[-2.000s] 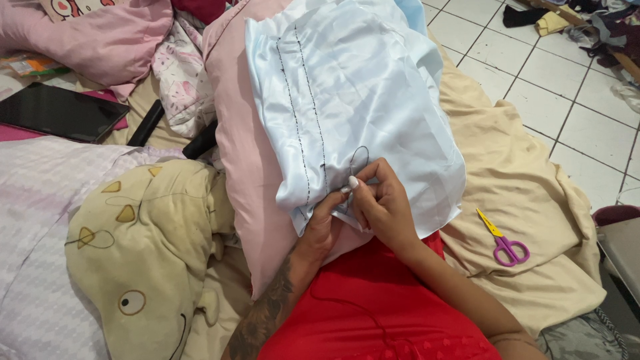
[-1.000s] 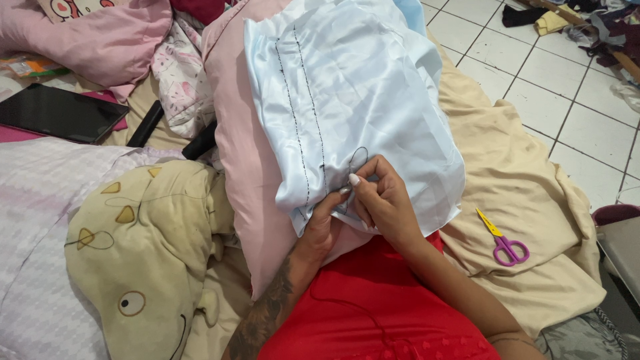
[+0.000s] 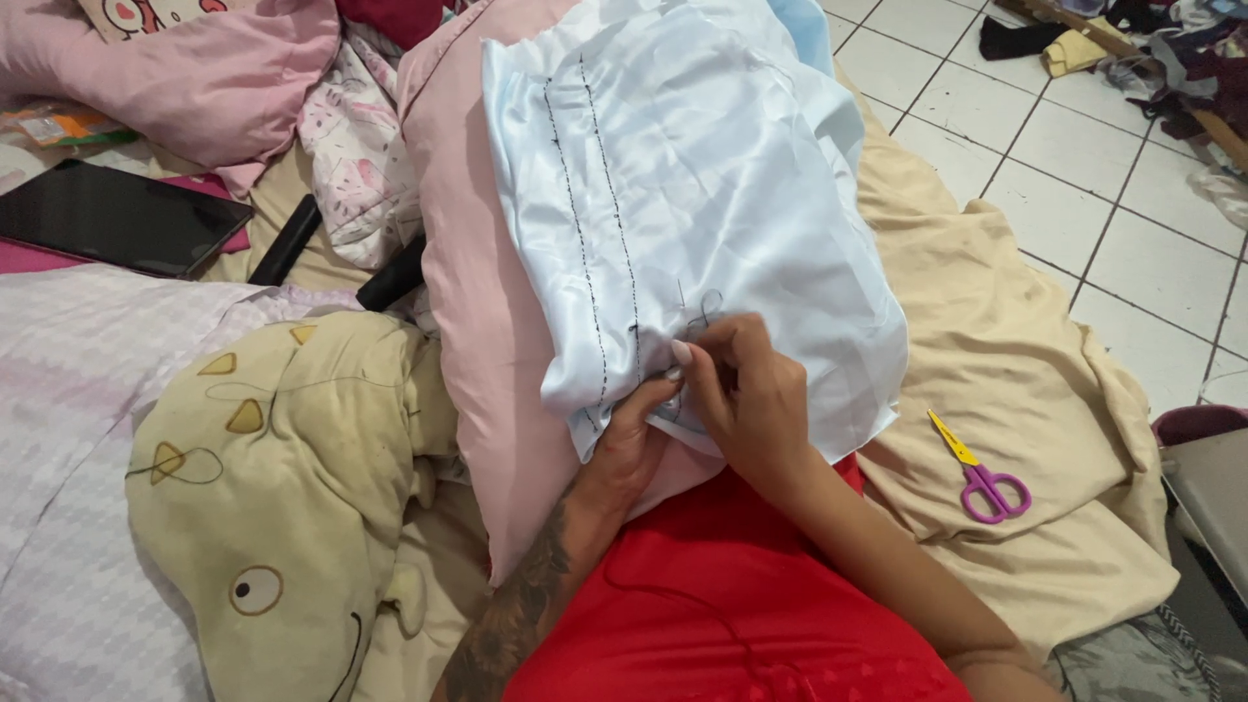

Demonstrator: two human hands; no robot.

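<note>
Light blue satin fabric [image 3: 741,195] lies over a pink pillow [image 3: 468,292], with two lines of dark stitching running down its left side. My left hand [image 3: 634,419] pinches the lower edge of the fabric between thumb and fingers. Against it, my right hand [image 3: 746,390] has its thumb and forefinger closed together at the cloth; whether they hold a needle is hidden. A thin needle or pin [image 3: 682,292] shows just above the fingers, beside a loop of dark thread [image 3: 710,304]. More dark thread [image 3: 673,590] trails over the red clothing on my lap.
Purple-handled scissors with yellow blades [image 3: 978,473] lie on the beige sheet [image 3: 1024,380] at right. A plush toy [image 3: 283,487] with loose thread on it is at left, below a black tablet [image 3: 117,216] and a black cylindrical object [image 3: 286,240]. Tiled floor [image 3: 1063,146] shows upper right.
My right hand has shifted slightly down at the fabric's lower edge, near my left hand. The left hand keeps its pinch on the cloth.
</note>
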